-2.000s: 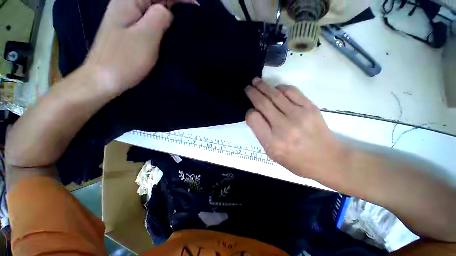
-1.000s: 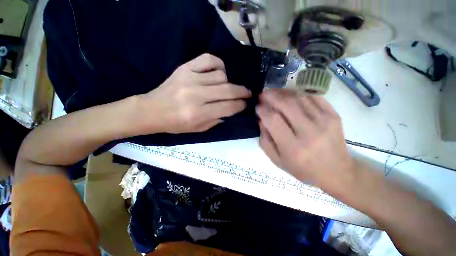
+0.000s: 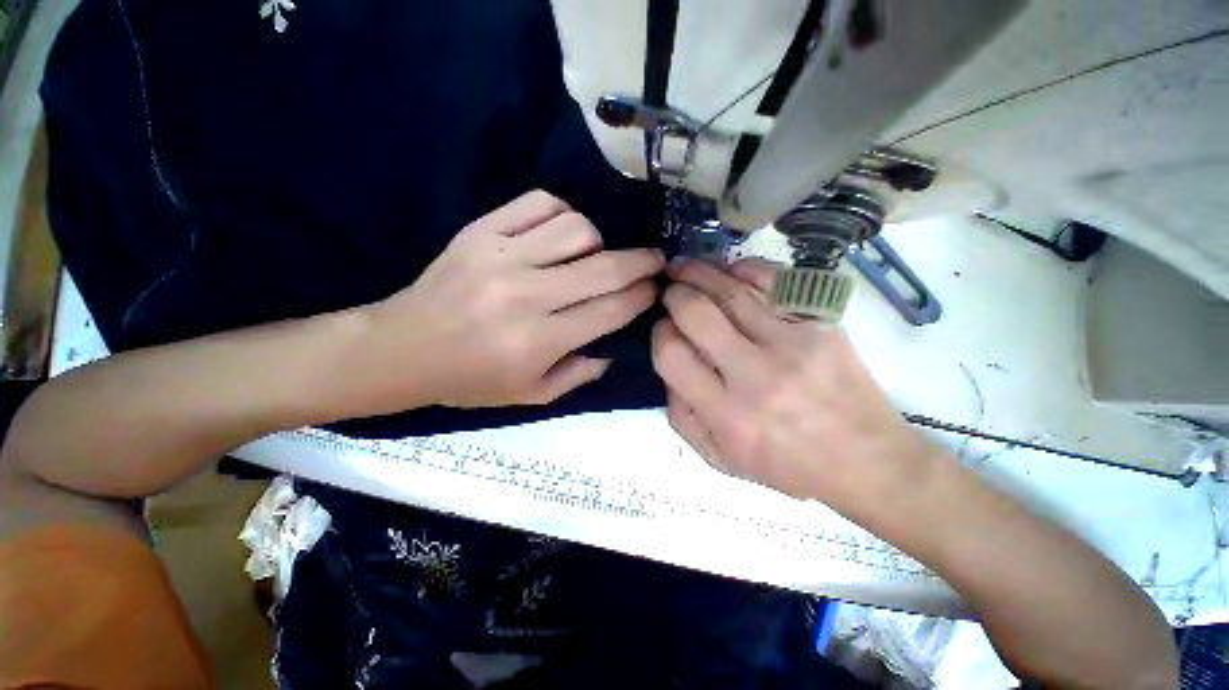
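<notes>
A dark garment piece [image 3: 364, 148] lies over the left and middle of the table. My left hand [image 3: 519, 303] rests on it, its fingertips pinching the cloth near its right edge. My right hand [image 3: 755, 364] holds the same edge, its fingertips almost touching the left ones. The presser foot [image 3: 694, 236] is just beyond my fingertips, with the cloth edge beside it. The needle itself is too small to tell. The tension dial [image 3: 813, 290] is just above my right hand. The pinched fold is partly hidden by my fingers.
The off-white machine head [image 3: 997, 121] fills the upper right. A grey slotted metal tool [image 3: 892, 280] lies right of the dial. A measuring tape strip [image 3: 580, 492] runs along the front edge. Below are a dark embroidered pile [image 3: 539, 607], a cardboard box [image 3: 209, 559] and white cloth [image 3: 903, 640].
My left hand has come down from the upper left to beside my right hand, at the cloth edge. The view has shifted, showing more of the machine head. Both hands stay close together since one second ago.
</notes>
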